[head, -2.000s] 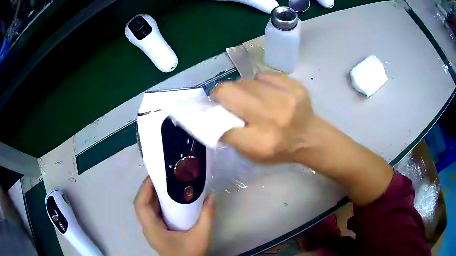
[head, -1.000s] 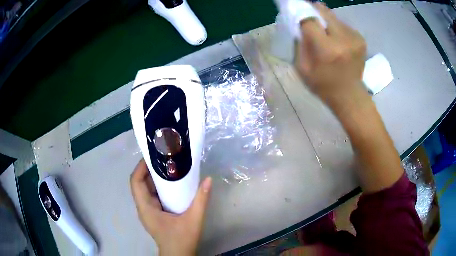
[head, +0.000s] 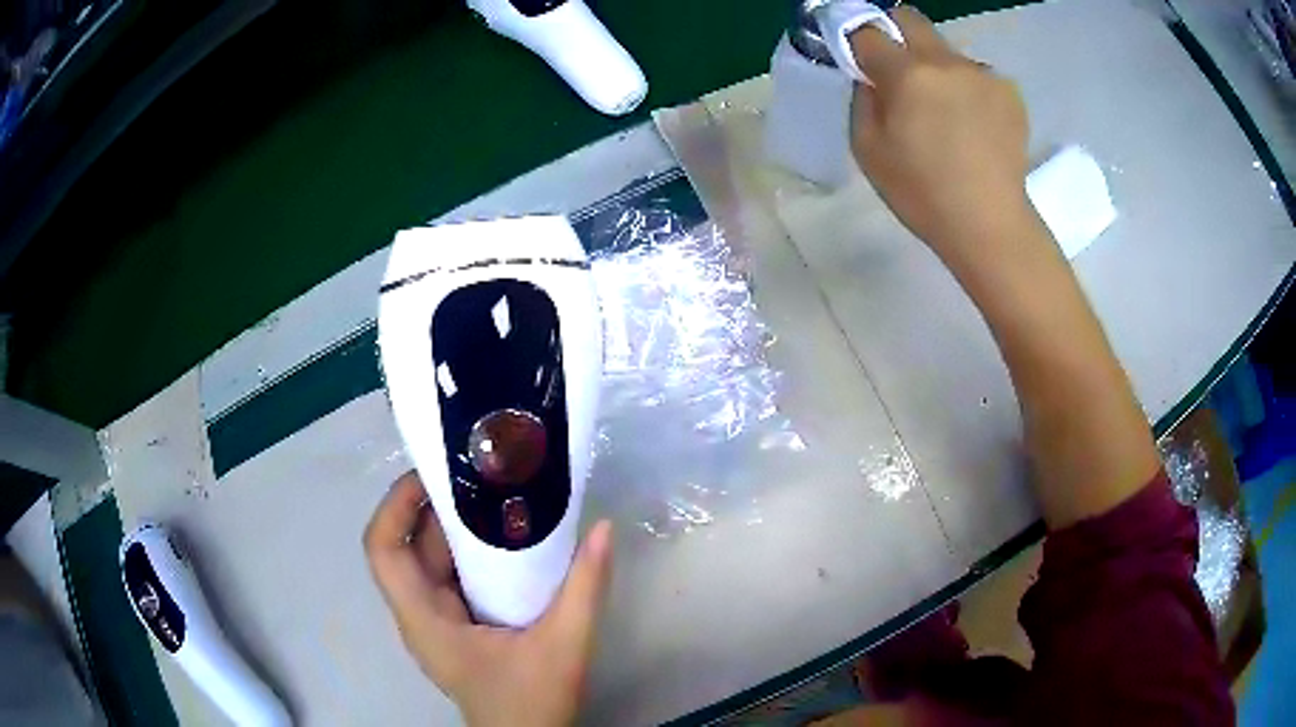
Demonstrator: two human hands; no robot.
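My left hand (head: 483, 625) grips the narrow end of a white handset (head: 580, 412), held head-up over the bench with its glossy black panel (head: 498, 341) and brownish round button facing me. My right hand (head: 945, 128) holds a white wipe (head: 857, 31) bunched at the fingertips, at the silver top of the whitish dispenser bottle (head: 813, 121). Whether the wipe presses on the top is hard to tell. Crinkled clear film (head: 689, 320) lies on the bench right of the handset.
A folded white wipe stack (head: 1073, 202) lies at the right of the bench (head: 768, 597). Another handset (head: 199, 632) lies at the lower left. One more (head: 576, 54) is on the green conveyor (head: 284, 227). A carton (head: 1234, 568) with clear plastic is at the lower right.
My right hand has moved from the handset's panel up and right to the bottle with the wipe. The film heap is now uncovered. The conveyor handset has shifted right.
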